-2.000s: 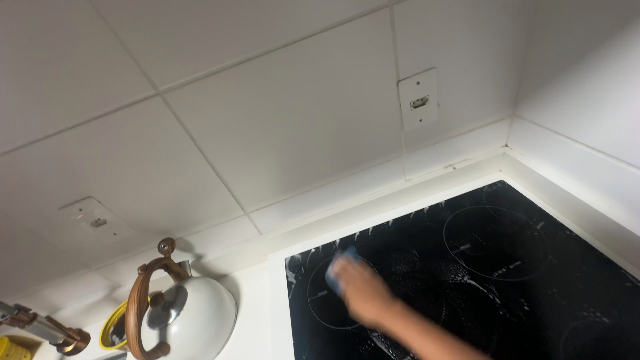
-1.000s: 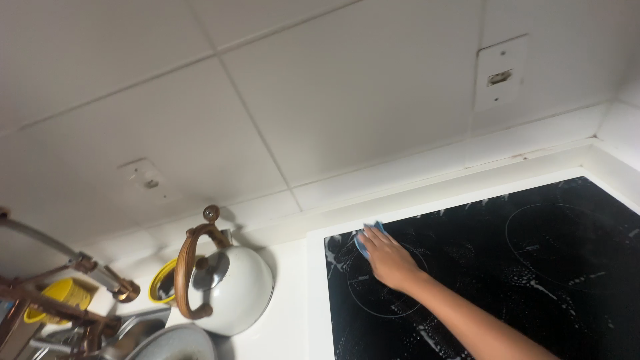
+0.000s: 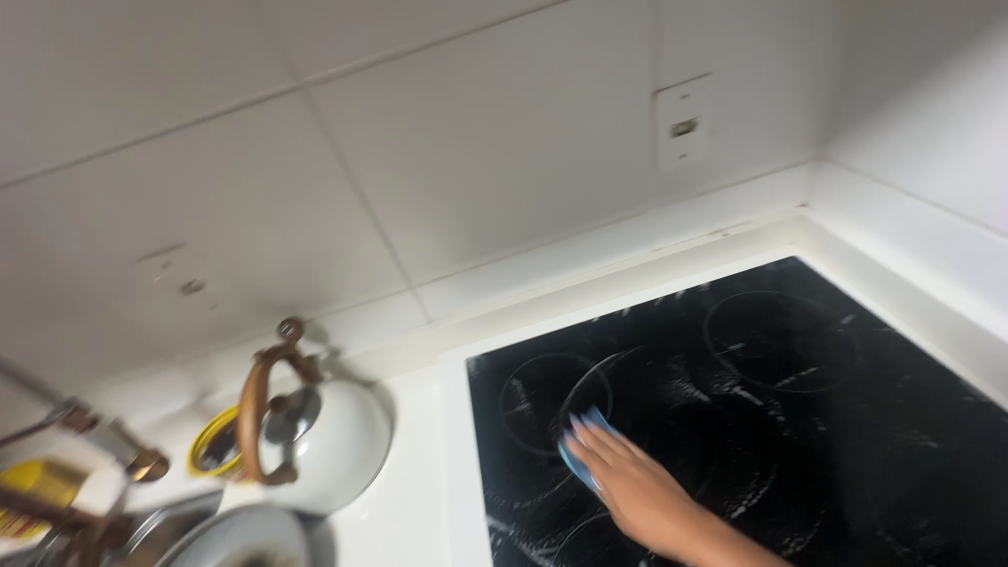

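My right hand point(image 3: 630, 480) comes in from the lower right and presses a blue cloth or sponge point(image 3: 581, 465) flat on the black glass cooktop point(image 3: 787, 441). The fingers lie over the blue piece, which shows along their edges. It rests just below the rear left burner ring. White foamy streaks and smears mark the glass around the hand. My left hand is out of view.
Left of the cooktop stands a white kettle point(image 3: 346, 449) with a wooden handle, beside a yellow-rimmed container point(image 3: 213, 445). A metal faucet point(image 3: 138, 457) and a pan or lid point(image 3: 244, 543) are at the lower left. A white tiled wall point(image 3: 504, 165) with outlets rises behind.
My right hand, with the blue piece under it, has moved from the cooktop's rear left edge toward the front, across the rear left burner ring.
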